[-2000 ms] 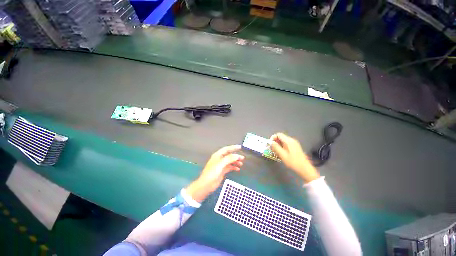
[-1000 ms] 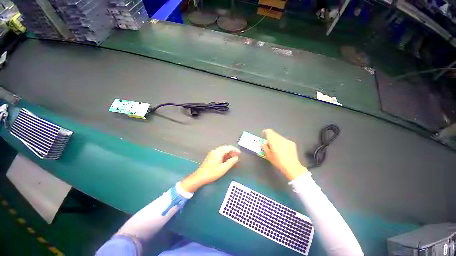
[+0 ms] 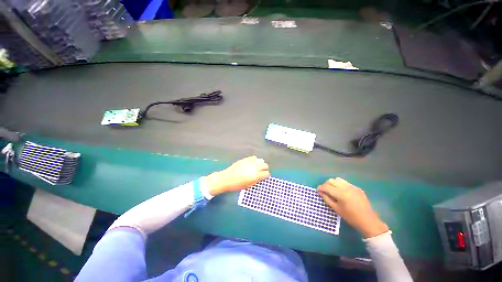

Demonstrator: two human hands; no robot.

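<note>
A white sheet of dark dots (image 3: 289,205) lies on the green ledge in front of me. My left hand (image 3: 240,174), with a blue wrist strap, is at the sheet's upper left corner, fingers curled; whether it pinches something is too small to tell. My right hand (image 3: 344,199) is at the sheet's upper right edge, fingertips together; I cannot tell if a piece is between them. A circuit board (image 3: 290,137) lies on the belt beyond the hands, pale face up, untouched, its black cable (image 3: 367,144) running right. Another board (image 3: 121,117) with a cable lies further left.
A fanned stack of dot sheets (image 3: 47,162) lies on the ledge at left. A grey box with a red display (image 3: 468,228) stands at right. Stacked trays (image 3: 47,30) stand at far left. A white scrap (image 3: 342,65) lies along the belt's far edge.
My right hand has let go of the board and moved down to the dot sheet. My left hand has moved from beside the board to the sheet's corner. The view has tilted and shifted.
</note>
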